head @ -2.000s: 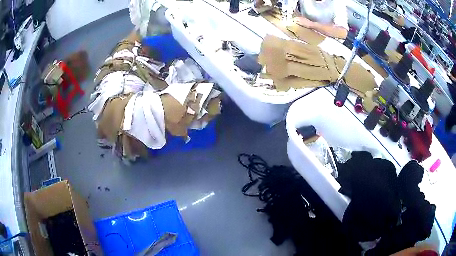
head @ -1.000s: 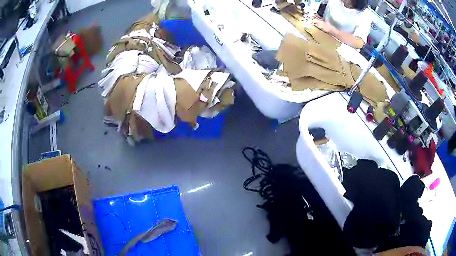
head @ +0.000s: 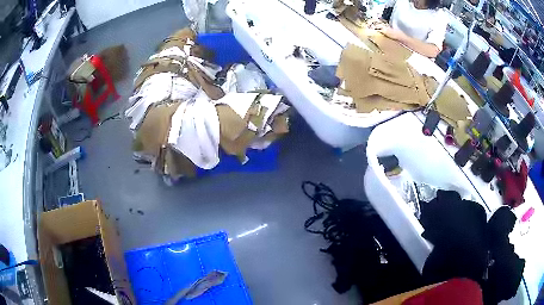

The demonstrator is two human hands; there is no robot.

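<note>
Neither of my hands is in view. A thick black bundle (head: pixel 456 232) lies in a lumpy heap over the edge of the white trough (head: pixel 382 184) at the right. More black pieces (head: pixel 358 256) lie in a dark heap on the floor beside it, with thin black loops at its upper left. A dark red rounded thing with a tan edge (head: pixel 456 293) is cut off by the bottom edge; I cannot tell what it is.
Tan and white cut pieces (head: pixel 197 125) are heaped over blue on the floor. A cardboard box (head: pixel 110 256), a blue crate (head: pixel 232 268) and a red stool (head: pixel 101 89) stand left. A person (head: pixel 417 27) sits beyond tan pieces (head: pixel 382 80). Thread cones (head: pixel 430 122) stand right.
The camera view has shifted, so the scene sits further right than two seconds ago. The dark red thing at the bottom right shows more now. The black bundle keeps its place on the trough.
</note>
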